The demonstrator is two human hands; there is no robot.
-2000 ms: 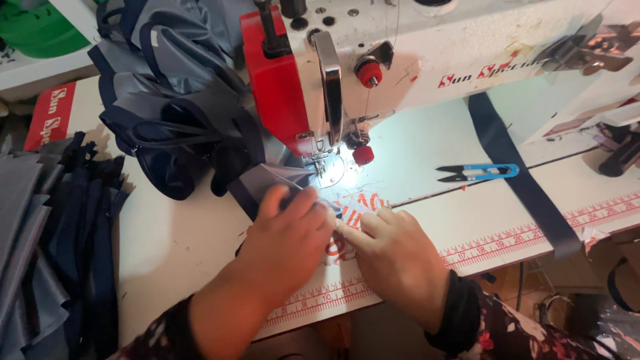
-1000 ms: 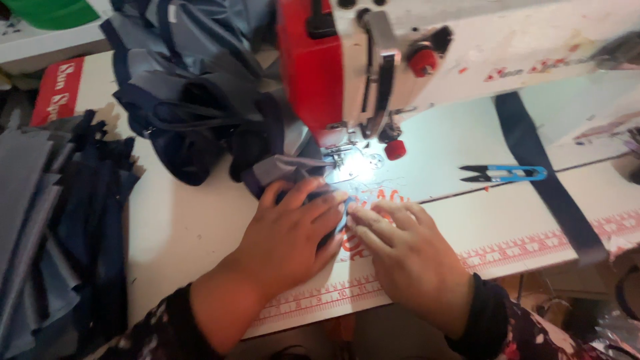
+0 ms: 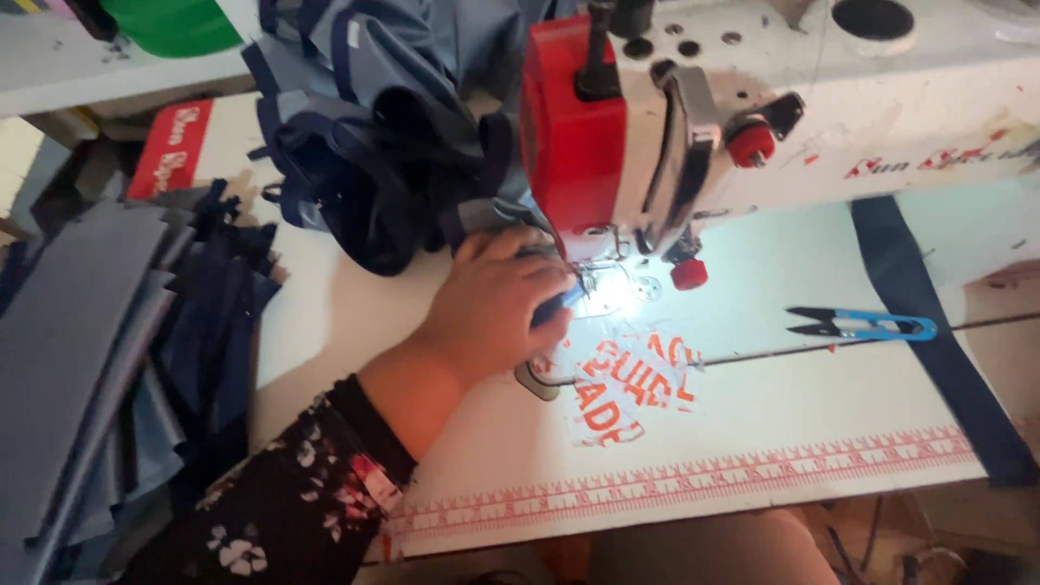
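My left hand (image 3: 496, 309) has its fingers curled on a dark blue fabric piece (image 3: 551, 310), just left of the lit needle area of a red and white sewing machine (image 3: 577, 138). The fabric is mostly hidden under the fingers. Behind the hand, grey and navy sewn fabric (image 3: 366, 162) lies bunched against the machine head. My right hand is out of the frame. Blue-handled thread snips (image 3: 877, 325) lie to the right of the needle, their handle end over a navy fabric strip (image 3: 918, 292).
Stacked grey fabric pieces (image 3: 89, 325) and navy pieces (image 3: 211, 325) lie at the left. Torn tape with orange lettering (image 3: 626, 382) is stuck on the table before the needle. A red measuring tape (image 3: 650, 487) runs along the front edge. A green object (image 3: 179, 24) stands at the upper left.
My right hand, beside the left on the work in both earlier frames, has left the view. My left hand remains near the needle, its fingers now more curled over the fabric.
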